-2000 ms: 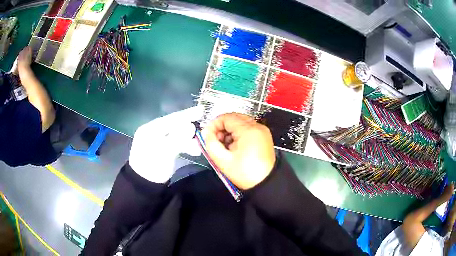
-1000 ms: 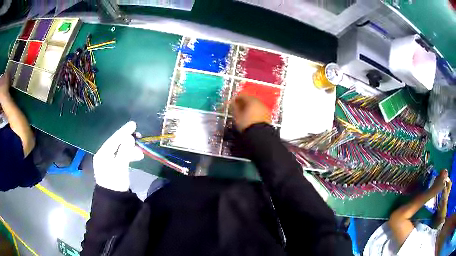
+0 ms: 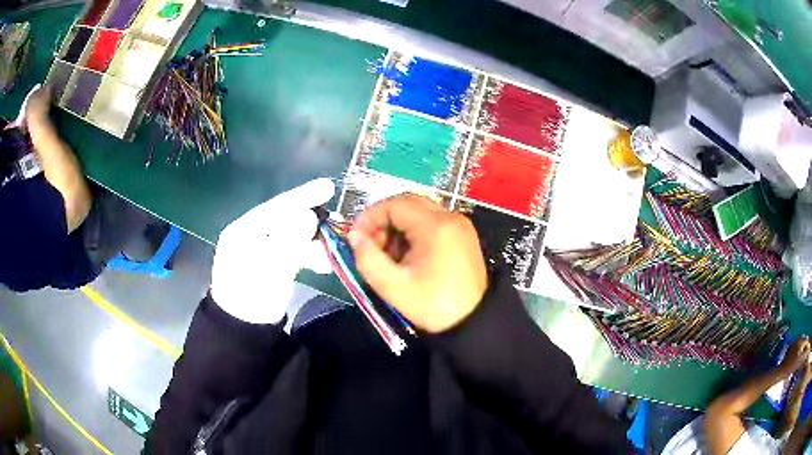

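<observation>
A small mixed-colour wire harness point(image 3: 365, 298) hangs down from between my hands, in front of the bench edge. My left hand point(image 3: 267, 253), in a white glove, grips its upper end, where a tiny dark connector housing point(image 3: 321, 214) shows at the fingertips. My bare right hand point(image 3: 423, 258) is closed at the housing with thumb and fingers pinched; the wire ends in its fingertips are mostly hidden. The divided wire tray point(image 3: 462, 129) lies just beyond, with blue point(image 3: 431, 87), green point(image 3: 412, 149), dark red point(image 3: 523, 114), red point(image 3: 508, 176) and black wires point(image 3: 500, 235). My hands partly cover the white wires.
Stacked harness rows point(image 3: 686, 275) lie right of the tray, by an amber roll point(image 3: 626, 149) and white equipment point(image 3: 703, 133). A loose harness pile point(image 3: 190, 102) and another divided tray point(image 3: 111, 67) lie left. One person's arm point(image 3: 55, 147) is at left, another's point(image 3: 757, 387) at lower right.
A second ago my right hand was over the tray near the red wires; it is now back beside my left hand at the harness. The camera view has shifted too.
</observation>
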